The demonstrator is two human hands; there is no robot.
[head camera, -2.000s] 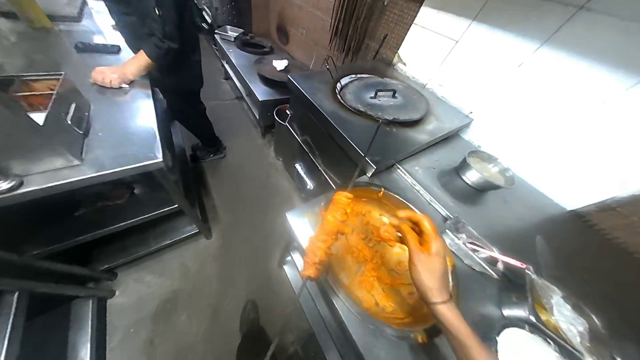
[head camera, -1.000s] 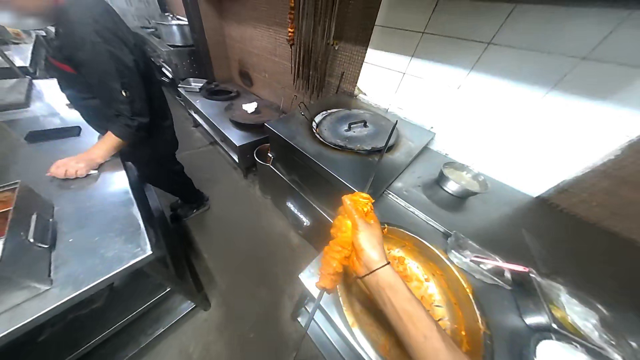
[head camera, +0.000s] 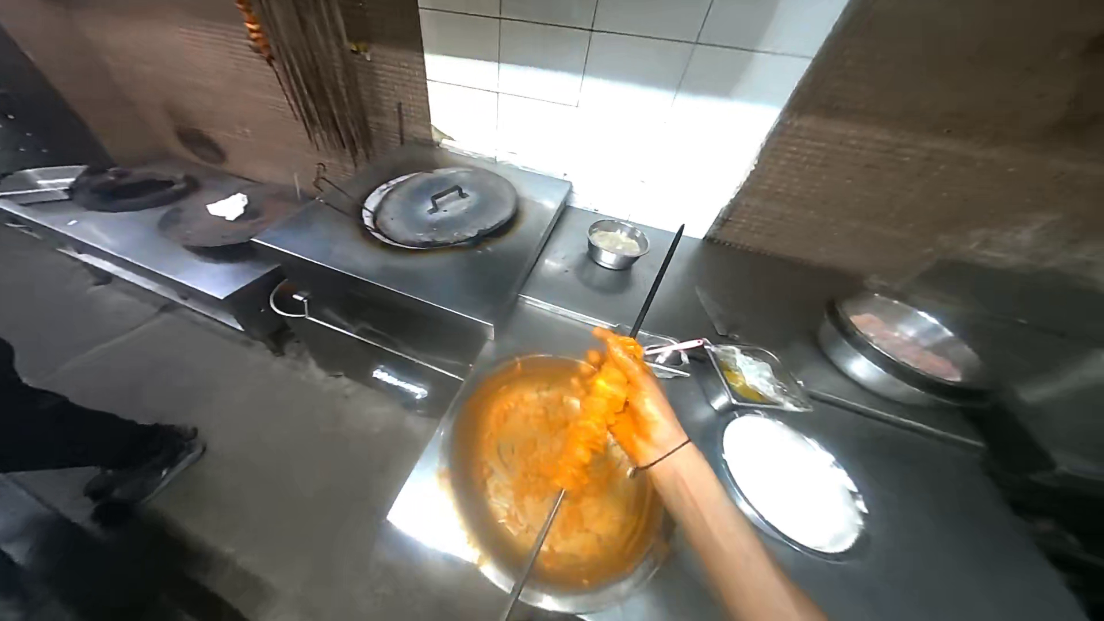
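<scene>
My right hand [head camera: 636,410], coated in orange marinade, closes around the upper part of the orange marinated pieces [head camera: 588,440] on a long metal skewer [head camera: 660,280]. The skewer slants over a wide steel bowl [head camera: 466,552] that holds orange marinade [head camera: 526,448] with some pieces in it. Its dark tip points up and away, past my fingers; its bare lower end runs down to the bottom edge of the view. My left hand is out of view.
A lidded round oven opening [head camera: 448,207] lies beyond the bowl. Nearby are a small steel bowl [head camera: 617,244], a steel tray with a plastic bag [head camera: 759,379], a round white-topped dish [head camera: 793,483] and a steel pan of pale food [head camera: 906,345]. A person's shoe [head camera: 147,474] shows at left.
The view has swung to the right. Two seconds ago my right hand was over the bowl, apart from the skewered pieces; it has since closed around them, and the skewer now lies over the bowl.
</scene>
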